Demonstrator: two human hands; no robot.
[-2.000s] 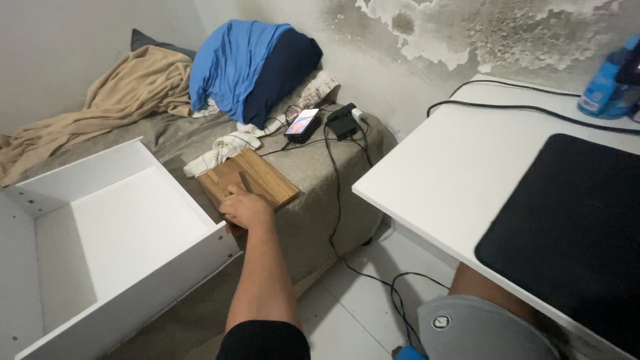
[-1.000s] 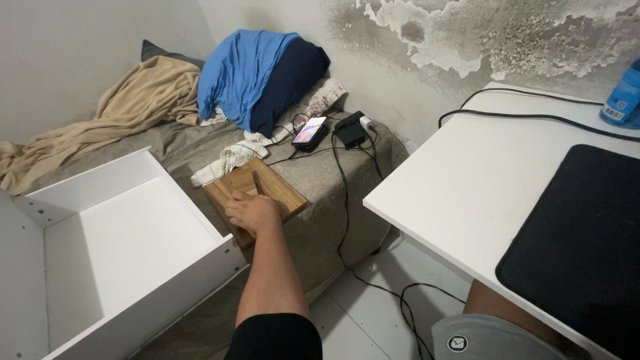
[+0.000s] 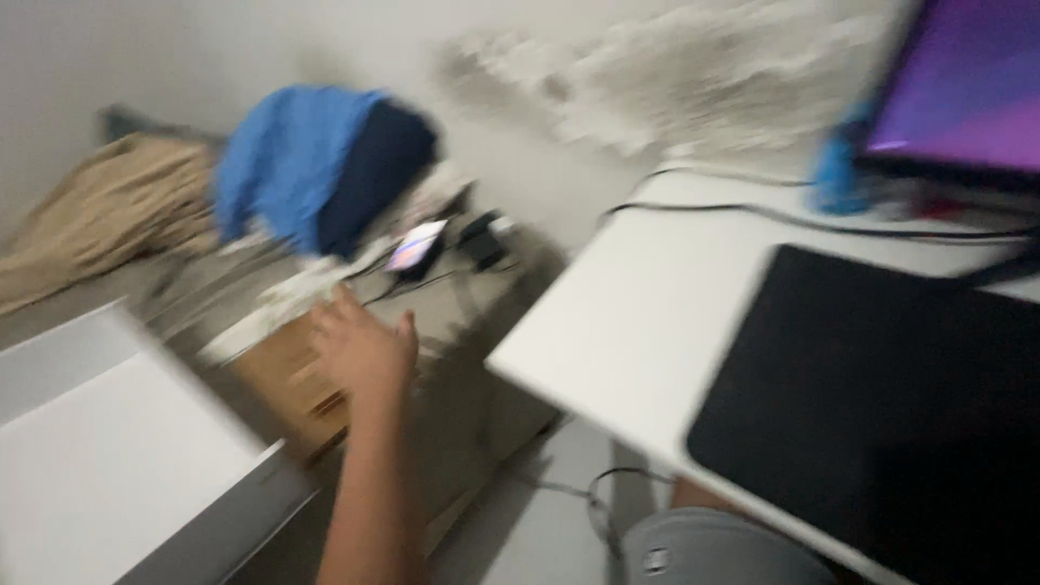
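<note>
Blurred by motion, my left hand (image 3: 361, 345) is over the right part of a wooden board (image 3: 280, 374), palm down, fingers spread and thumb out to the right. It grips nothing that I can see; whether it touches the board is unclear. A small brown strip (image 3: 329, 404) shows on the board beside my wrist. The board lies on the bed's grey-brown cover (image 3: 455, 390), against a white patterned cloth (image 3: 280, 305). Beyond my fingers are a phone with a lit screen (image 3: 417, 246) and a black adapter (image 3: 482, 241) with cables. My right hand is out of view.
An open white drawer (image 3: 203, 520) stands at the lower left. At the right, a white desk (image 3: 601, 325) holds a black mat (image 3: 853, 406), a blue bottle (image 3: 839, 175), cables and a monitor (image 3: 967, 89). Blue cloth (image 3: 284, 162) and a tan blanket (image 3: 130, 195) lie on the bed. A cable (image 3: 597, 504) trails across the floor.
My left hand, earlier on the board with its fingers bent together, now has them spread at the board's right side. The view has swung right, bringing the monitor in.
</note>
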